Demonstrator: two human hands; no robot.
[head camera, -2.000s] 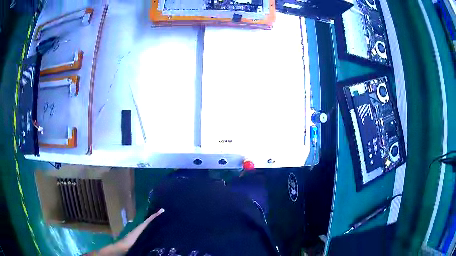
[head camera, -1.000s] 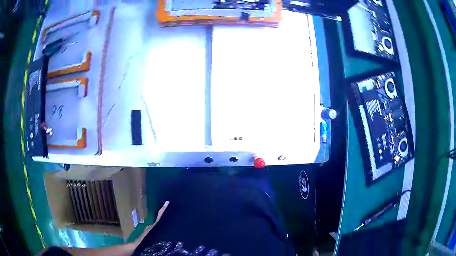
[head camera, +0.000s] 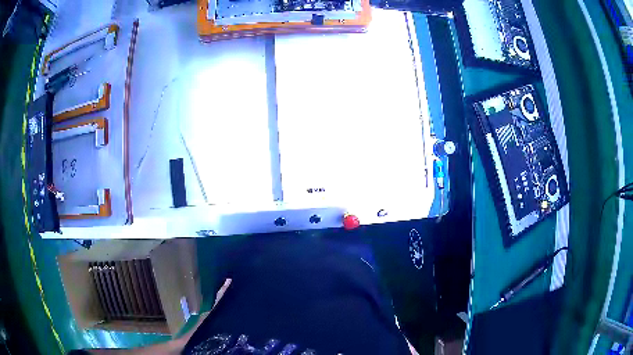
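Observation:
The white metal bench (head camera: 229, 219) lies in front of me. At its far edge an orange-edged holding fixture (head camera: 277, 30) holds an open laptop base (head camera: 312, 5), cut off by the top of the picture. Dark push buttons (head camera: 280, 221) and a red emergency stop button (head camera: 351, 221) sit on the bench's front edge. My left hand (head camera: 223, 290) shows only as a small part beside my dark shirt; the rest is hidden, and I cannot tell its state. My right hand is not in view; only a sliver of skin shows at the bottom edge.
Orange-and-white brackets (head camera: 104, 132) and a black battery pack (head camera: 43, 166) lie at bench left. A cardboard box (head camera: 182, 277) with dark dividers is below. On the green line at right are open laptop bases (head camera: 520, 156), an electric screwdriver (head camera: 524, 281) and a dark mat (head camera: 517, 331).
The camera view has shifted slightly back and forth. My left forearm and hand have moved a little beside my body, and less of them shows. The bench items lie as before.

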